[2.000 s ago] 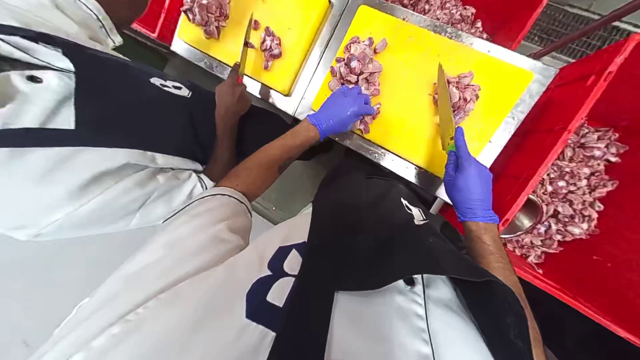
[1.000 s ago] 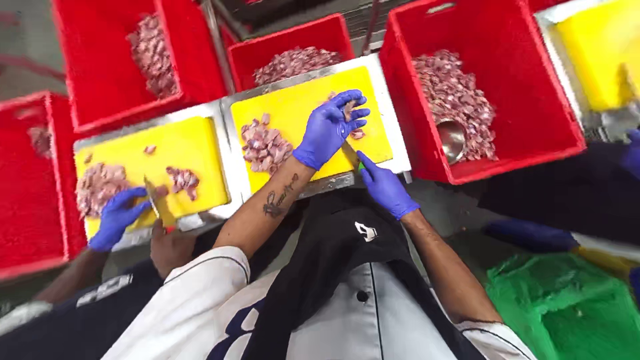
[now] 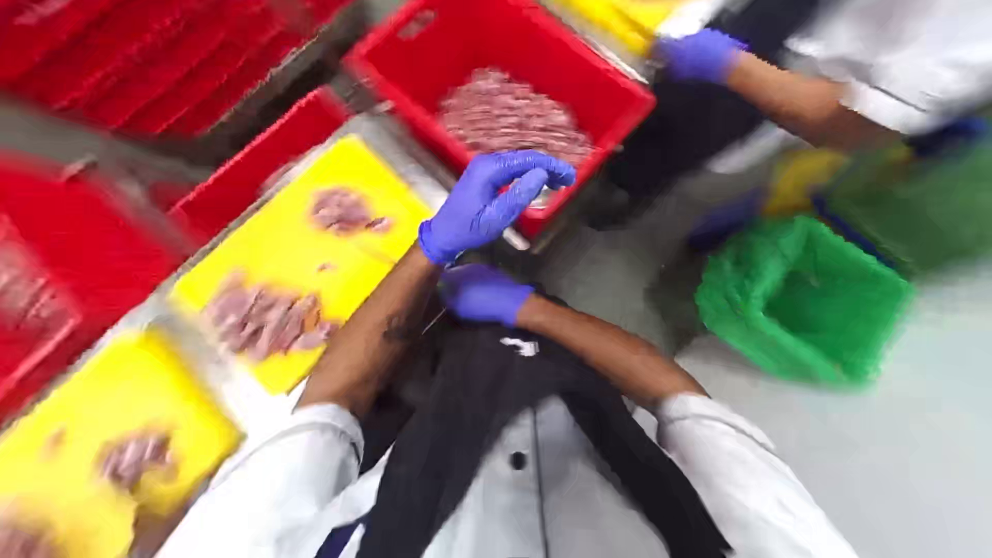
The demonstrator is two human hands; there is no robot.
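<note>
My left hand (image 3: pixel 500 203), in a blue glove, is raised near the corner of a red crate (image 3: pixel 620 132) of cut meat pieces (image 3: pixel 515 116); its fingers are curled and bent to the right, and whether anything lies between them is blurred. Just below it, close to my black apron, is my gloved right hand (image 3: pixel 484 293). Its fingers are smeared by motion; a thin line shows beside it, too unclear to name as a knife. To the left, a yellow cutting board (image 3: pixel 372 174) bears a small pile of meat (image 3: pixel 341 209) and a larger pile (image 3: pixel 263 314).
Another yellow board (image 3: pixel 178 380) with meat lies at lower left, beside more red crates (image 3: pixel 93 240). A co-worker's gloved hand (image 3: pixel 701 54) is at a board at upper right. A bin lined with a green bag (image 3: pixel 860 310) stands on the floor at right.
The view has swung to the right and tilted. My right hand, at the board's edge with a knife one second ago, is now in front of my apron; my left hand is now off the board.
</note>
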